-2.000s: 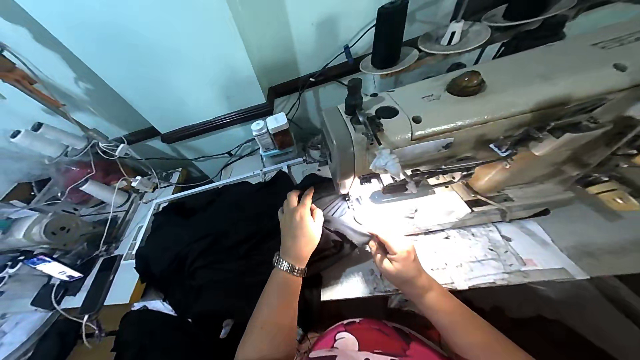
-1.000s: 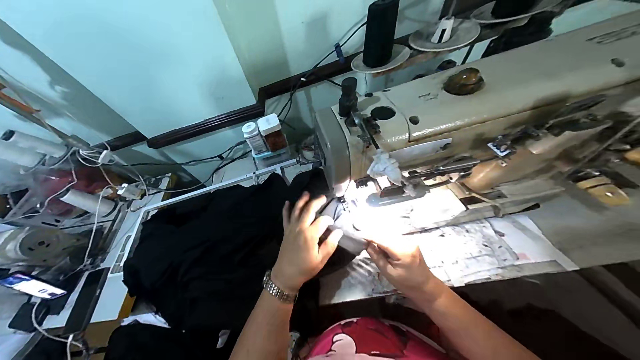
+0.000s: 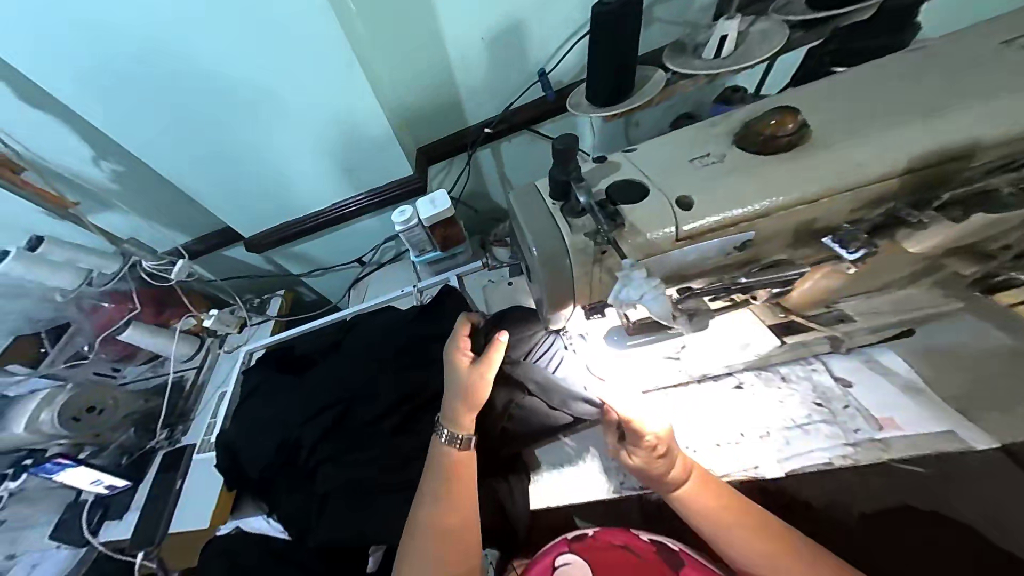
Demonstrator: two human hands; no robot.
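Black fabric (image 3: 344,416) lies in a large heap on the table left of an industrial sewing machine (image 3: 688,208). Part of it reaches under the lit needle area, where its folds look grey. My left hand (image 3: 472,364), with a metal-band watch (image 3: 454,435) on the wrist, grips the bunched fabric just left of the machine's head. Between thumb and fingers, my right hand (image 3: 640,440) pinches a corner of the same fabric, in front of the needle area. The stretch between the hands is drawn fairly taut. Glare hides the needle and the presser foot.
Behind the fabric stand a white bottle (image 3: 412,230) and a white-lidded container (image 3: 442,220). A black thread cone (image 3: 614,52) rises behind the machine. Thread cones (image 3: 160,342), cables and a lit phone (image 3: 80,475) lie at the left. Marked paper (image 3: 768,408) covers the machine bed's front.
My left hand has turned and now grips bunched fabric, where its fingers were spread over it a second ago. More of the fabric between my hands shows, pulled out toward the right hand.
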